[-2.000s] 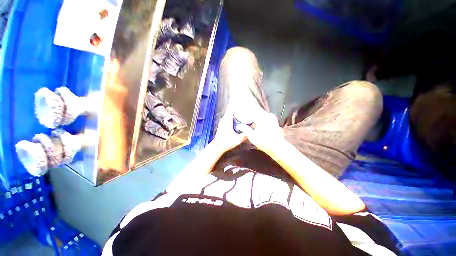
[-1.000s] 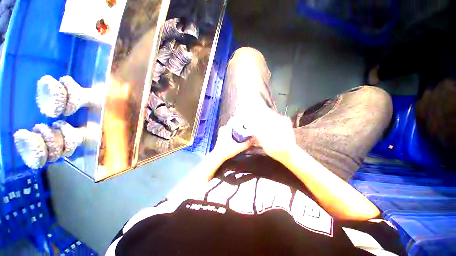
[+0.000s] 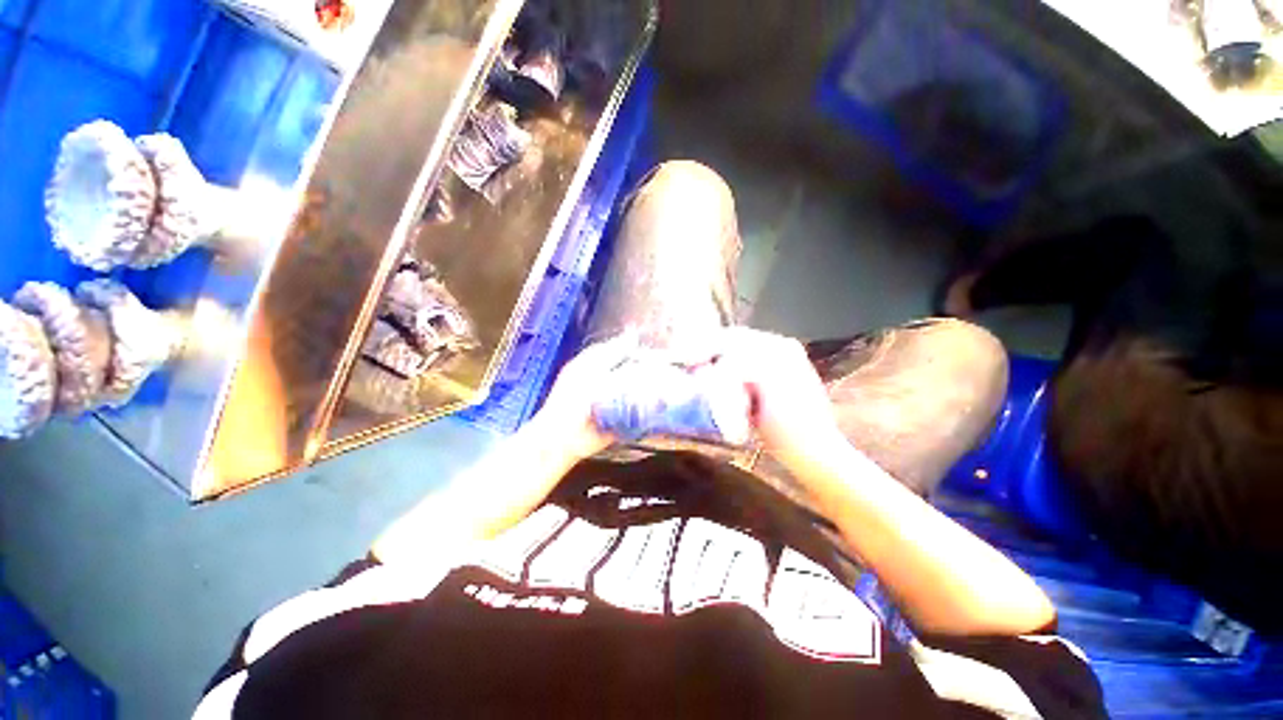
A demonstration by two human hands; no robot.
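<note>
A blue sleeve (image 3: 654,412) lies sideways above my lap, between both hands. My left hand (image 3: 584,387) is closed around its left end. My right hand (image 3: 774,394) is at its right end, with the fingers around it. Both hands are overexposed, so the exact finger positions and the sleeve's ends are hard to see.
A steel-edged trough (image 3: 528,303) at left holds loose grey-blue parts (image 3: 422,312). Stacked pale scalloped rings (image 3: 101,197) stand by the steel ledge (image 3: 260,408) over a blue tray (image 3: 85,63). A person's arm (image 3: 1027,274) and a white surface (image 3: 1140,49) show at right.
The view has shifted. My hands have moved apart, and more of the blue sleeve now shows between them. The white surface has come into view at the upper right.
</note>
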